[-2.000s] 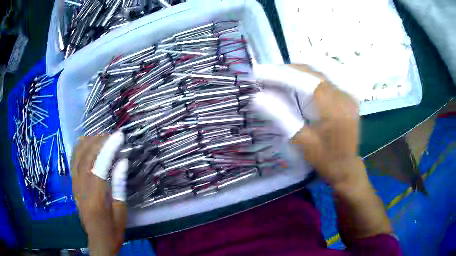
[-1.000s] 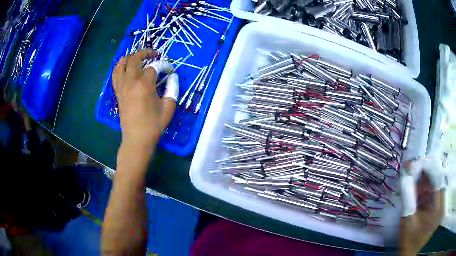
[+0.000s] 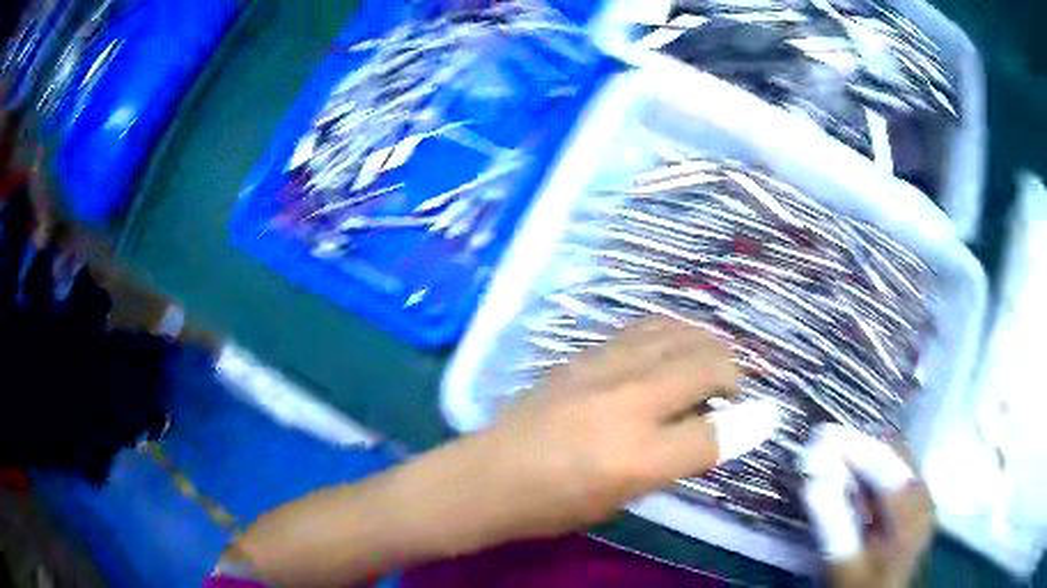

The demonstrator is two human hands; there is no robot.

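Observation:
The frame is blurred by motion. The large white central bin [image 3: 488,333] holds many silver tubular units [image 3: 735,264] with red lead wires. My left hand [image 3: 620,425] reaches over the bin's near part, white finger cots at its fingertips. My right hand [image 3: 878,505] is at the bin's near right corner, its white-covered finger and thumb pointing up and close to the left fingertips. Blur hides whether either hand holds a thin part.
A blue tray [image 3: 379,281] with thin silver rods stands left of the bin. Another blue bin [image 3: 115,149] is at the far left. The upper white bin [image 3: 970,126] holds metal tubes. A white tray [image 3: 1010,391] is at the right edge. Dark green bench top [image 3: 218,207] shows between the blue containers.
My left hand has moved right from the blue tray to over the central bin. My right hand has shifted slightly left and down. The hands are now close together; the view is more blurred.

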